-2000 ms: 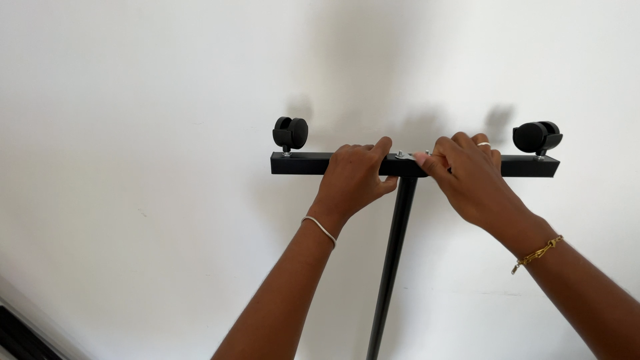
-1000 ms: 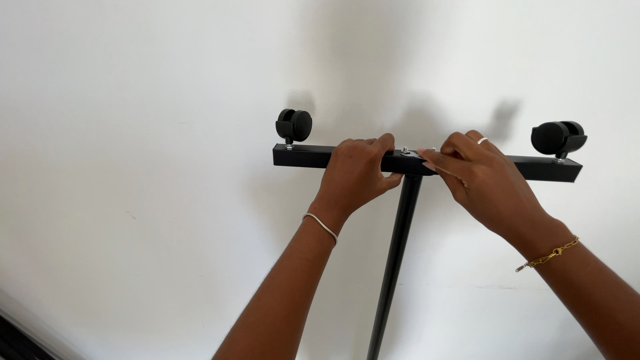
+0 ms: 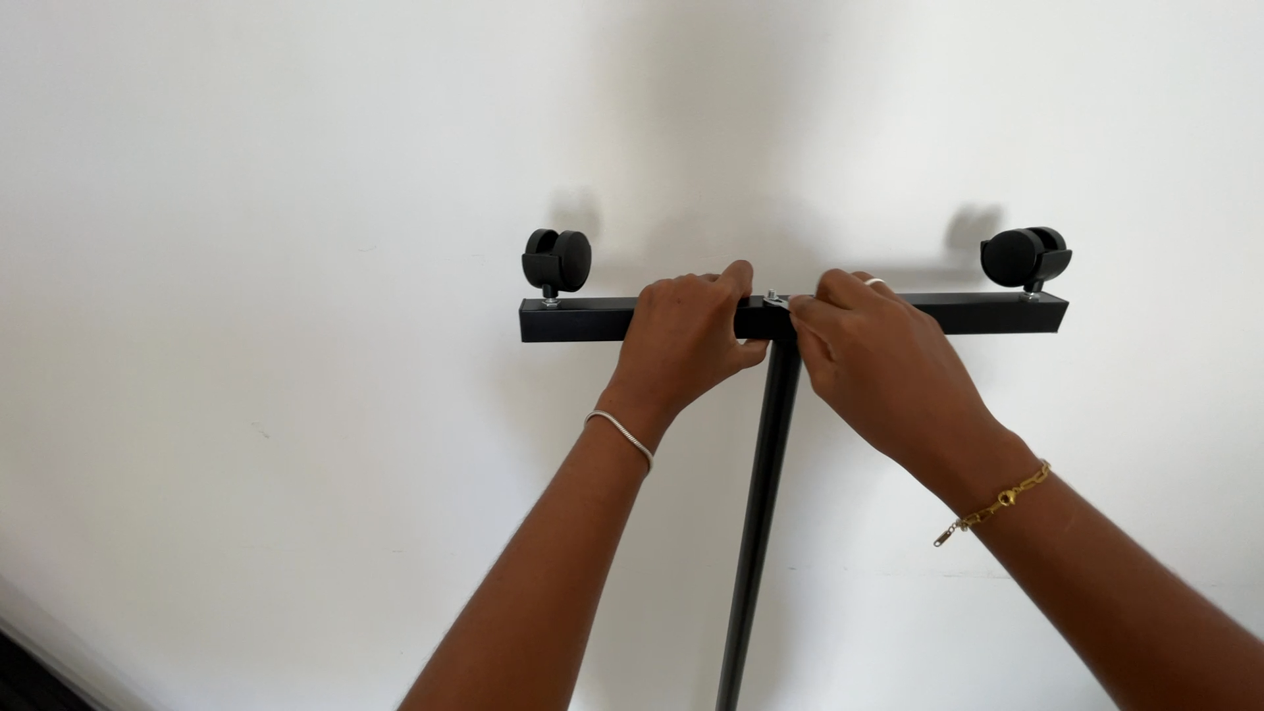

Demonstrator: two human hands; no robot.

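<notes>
A black rectangular metal bar [image 3: 997, 314] lies level on top of a black metal pole [image 3: 758, 513]. Near each end of the bar a black twin-wheel caster points upward, one on the left [image 3: 557, 261] and one on the right [image 3: 1025, 259]. My left hand [image 3: 686, 336] is closed around the bar just left of the pole. Between finger and thumb, my right hand [image 3: 879, 360] pinches a small flat metal wrench [image 3: 778, 301], which lies at a bolt [image 3: 771, 293] at the middle of the bar. Most of the wrench is hidden by my fingers.
A pale wall [image 3: 296, 296] stands behind the bar and carries its shadows. At the lower left corner a dark edge [image 3: 35, 671] shows.
The bar's right end, lower and farther right one second ago, has swung back to nearly level. My left hand keeps its hold, and my right hand stays by the bolt.
</notes>
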